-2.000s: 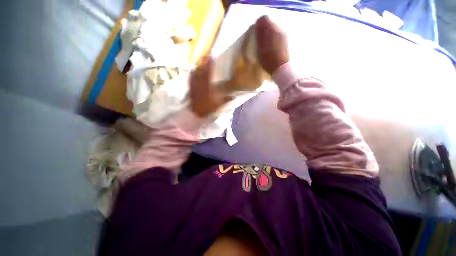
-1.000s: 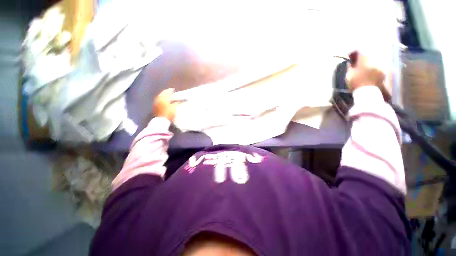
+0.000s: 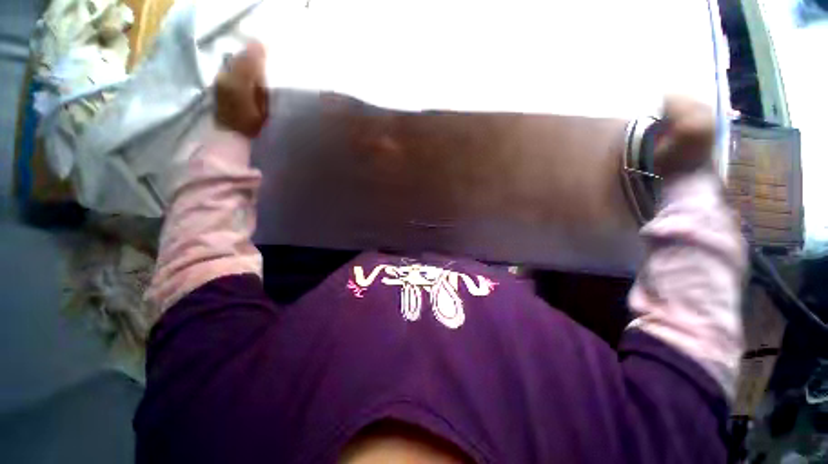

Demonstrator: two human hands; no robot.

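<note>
A white cloth panel (image 3: pixel 472 63) lies across the far part of the pressing table (image 3: pixel 436 181), overexposed, its near edge running left to right. My left hand (image 3: pixel 242 89) is blurred at the panel's left end; its fingers are bunched, and whether they pinch the cloth is hard to tell. My right hand (image 3: pixel 685 136) is closed on the handle of the steam iron (image 3: pixel 641 163) at the table's right end. The iron's dark soleplate with a thin pale outline shows left of the hand. The handle is hidden by my fingers.
A crumpled pile of white cloth (image 3: pixel 127 136) hangs at the left table edge. A brown ridged pad (image 3: pixel 764 181) is at the right end. The black iron hose (image 3: pixel 788 288) runs down to the right. More cloth pieces (image 3: pixel 104 281) lie below the table at left.
The panel has moved away from the near side, baring the table cover there. My left hand has moved up and left. My right hand has come to the iron since two seconds ago and stays on it.
</note>
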